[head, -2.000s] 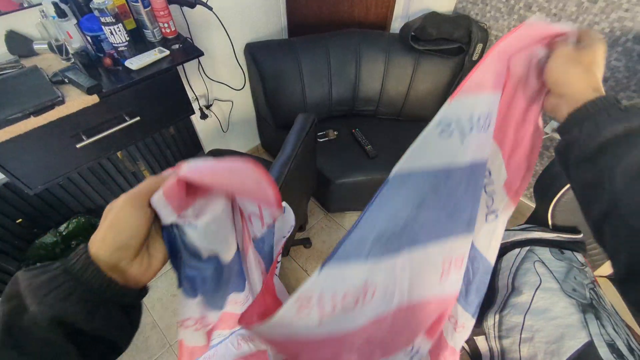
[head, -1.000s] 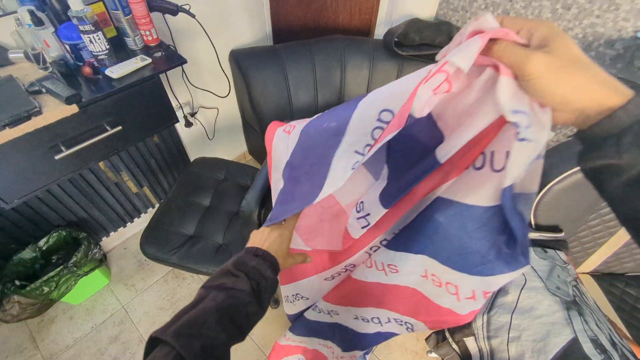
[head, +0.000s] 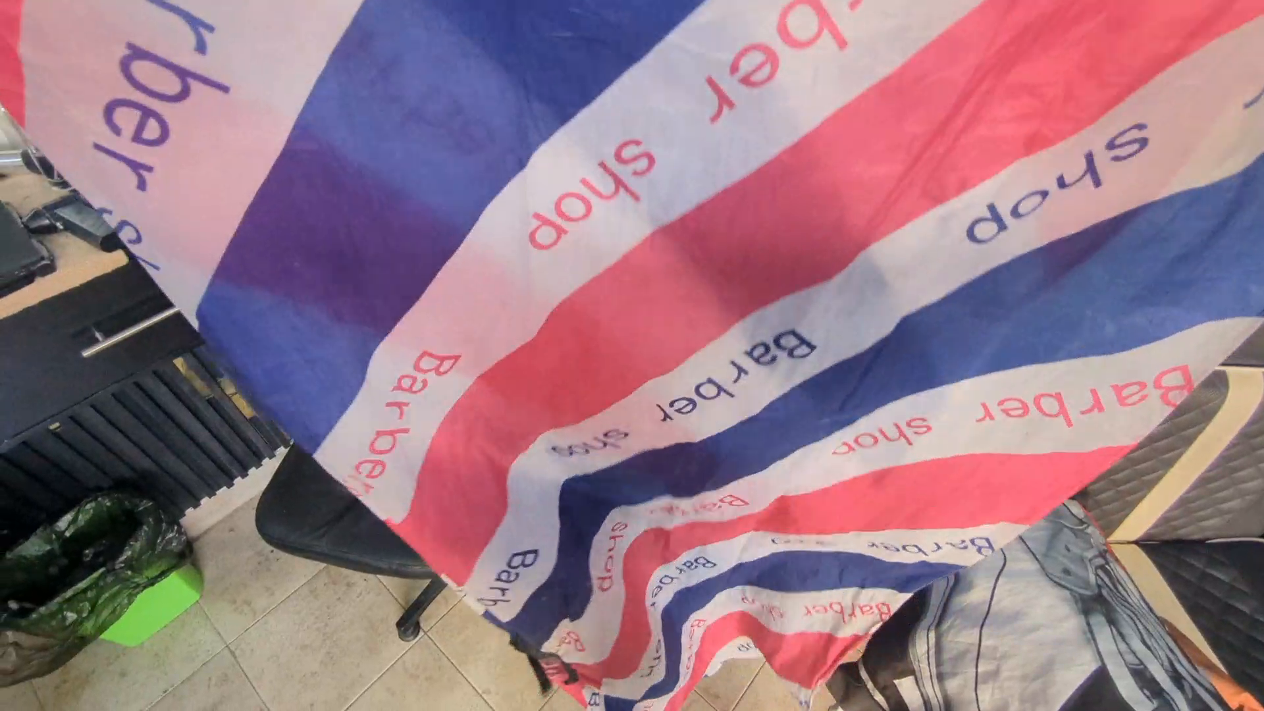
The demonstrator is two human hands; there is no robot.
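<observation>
A barber's cape (head: 750, 257) with red, white and blue stripes and printed words spreads across most of the head view. Its cloth hangs down from beyond the top edge and narrows into folds near the bottom centre. Neither my left hand nor my right hand can be seen; the cape or the frame's edge hides them. A small dark piece (head: 545, 664) shows at the cape's lower left edge.
At the left stands a black drawer unit (head: 79, 365) with slatted panels. Below it is a green bin (head: 153, 602) with a dark liner. A black chair (head: 326, 513) stands behind the cape. Grey patterned fabric (head: 1037, 612) and a quilted seat (head: 1185, 474) lie at the right.
The cape, bunched between my two hands before, is now spread wide and covers most of the view. Both hands have gone out of sight.
</observation>
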